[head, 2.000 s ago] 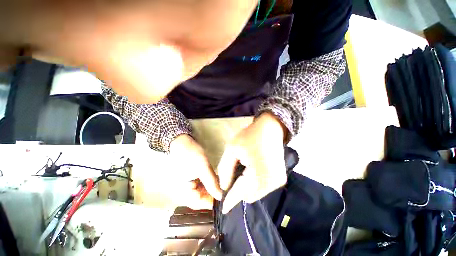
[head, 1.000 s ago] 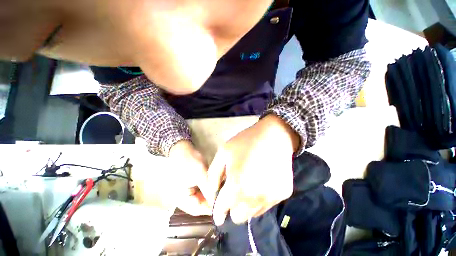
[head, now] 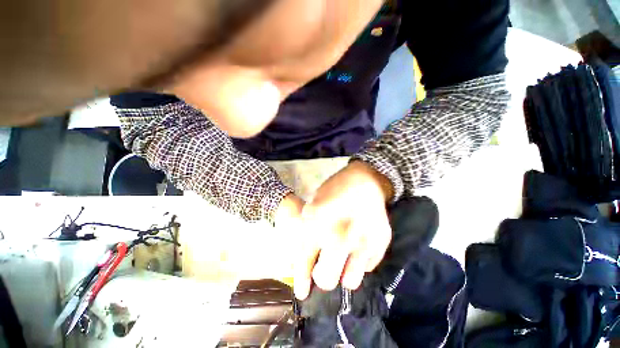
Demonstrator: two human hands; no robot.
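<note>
A floppy black bag (head: 421, 292) lies at lower centre, with pale lines along its cloth and curved edge. My left hand (head: 347, 231), on the picture's right, is on top with its fingers curled down and gripping the cloth. My right hand (head: 291, 228), on the picture's left, is overexposed and largely behind my left hand; its fingers and grip are hidden. Brownish metal ridges of the machine bed (head: 258, 312) lie beside the cloth. The needle is not clearly visible.
Red-handled scissors (head: 102, 279) lie on the white machine (head: 163, 306) at lower left, near black threads (head: 129, 228). A black stack (head: 571, 129) and piled black bags (head: 544, 251) stand at right. A round bin (head: 136, 178) is beyond. A face blocks the upper left.
My right hand has moved towards the picture's right, behind my left hand. The bag's cloth has shifted and bunched, and a short pale strip shows where the small yellowish label was.
</note>
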